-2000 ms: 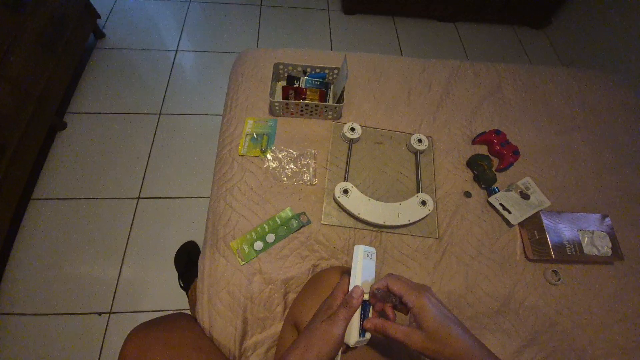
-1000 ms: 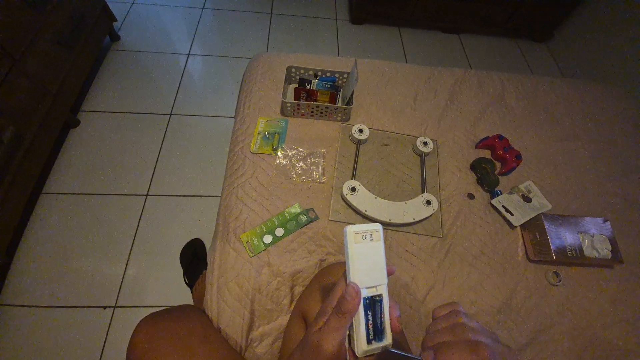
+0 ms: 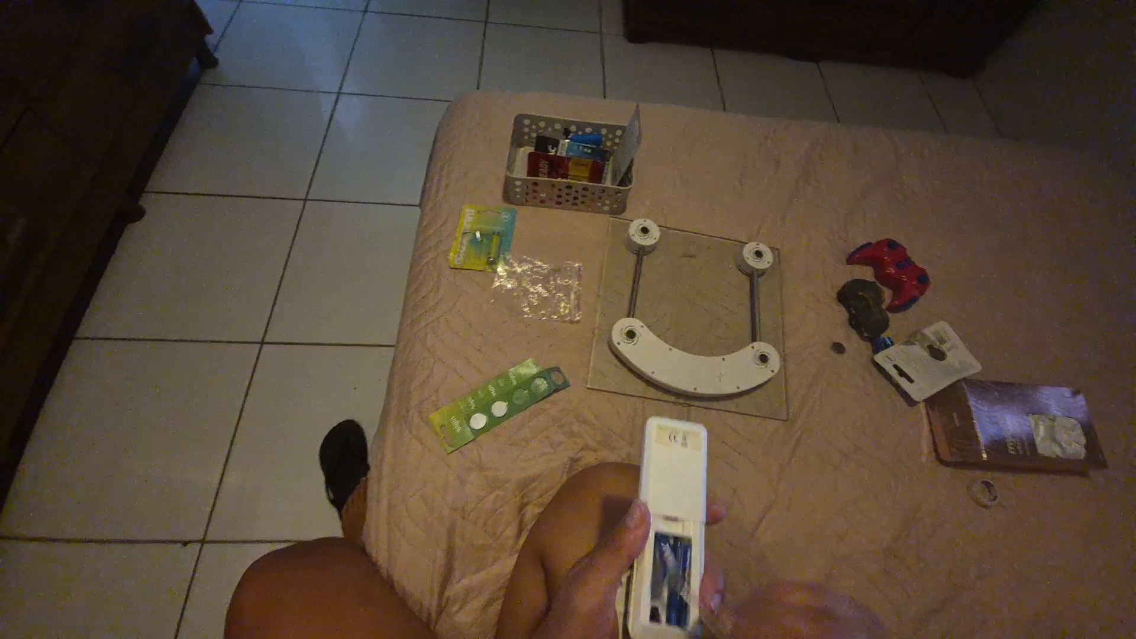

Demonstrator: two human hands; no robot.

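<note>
My left hand holds a white remote control, back side up, over my lap. Its battery compartment is uncovered, and blue batteries show inside, partly blurred by a thin, pale streak across them. My right hand is a blur at the bottom edge, just right of the remote's lower end; whether it holds anything is unclear. Beyond the remote, a glass bathroom scale lies underside up on the bedspread. Left of the scale are a green button-cell card and a battery blister pack.
A perforated plastic basket of small packets stands behind a clear plastic bag. To the right lie a red game controller, a dark object, a white card pack, a purple-brown box and a tape roll.
Two seconds ago my right fingers were at the remote's battery compartment; now that hand is lower and to the right. My left hand has kept hold of the remote.
</note>
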